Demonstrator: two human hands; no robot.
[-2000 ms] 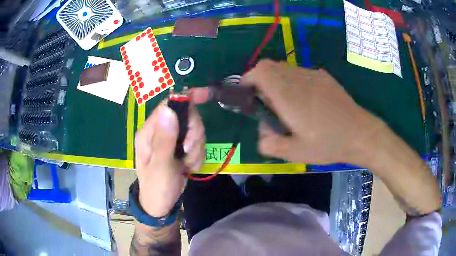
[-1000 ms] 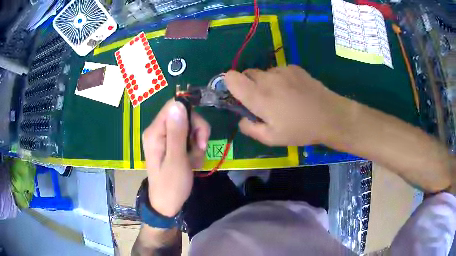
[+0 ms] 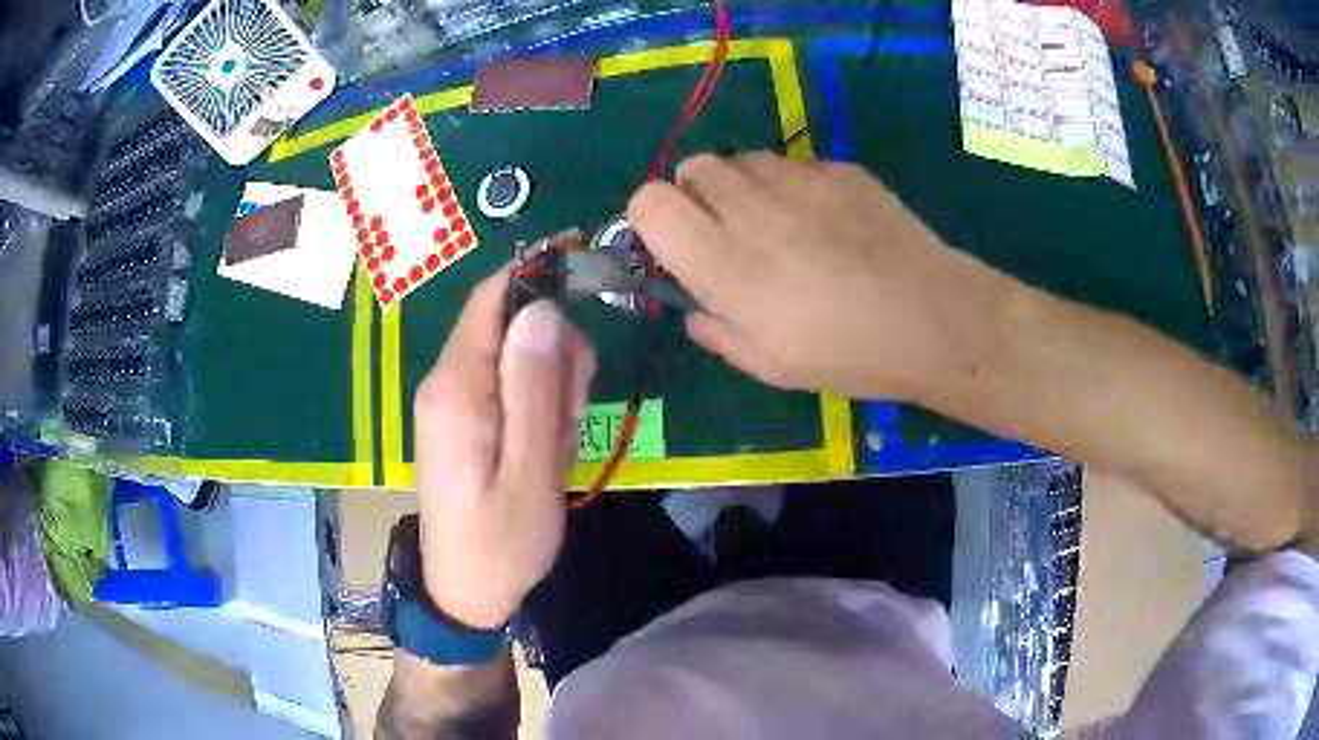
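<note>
My left hand (image 3: 499, 434) is closed around a dark handled tool (image 3: 537, 279) with red at its top end. A red wire (image 3: 613, 455) runs below it beside the green label. My right hand (image 3: 810, 275) holds a dark, blurred component (image 3: 596, 270) against or very near the tool's top; I cannot tell if they touch. A round silver-rimmed fixture (image 3: 618, 239) lies on the mat behind the right fingertips, partly hidden. A loose silver ring or disc (image 3: 504, 192) lies to its left.
A card with red dots (image 3: 402, 200), a small brown pad on cream paper (image 3: 265, 231) and a white fan (image 3: 243, 72) are at left. A brown pad (image 3: 534, 84) lies at the back. A label sheet (image 3: 1044, 90) and orange stick (image 3: 1175, 174) are at right. Trays (image 3: 123, 275) line the left edge.
The view has shifted slightly. My left hand has turned more upright around the dark tool. My right hand has moved left and away from me, with its dark item still near the tool's top.
</note>
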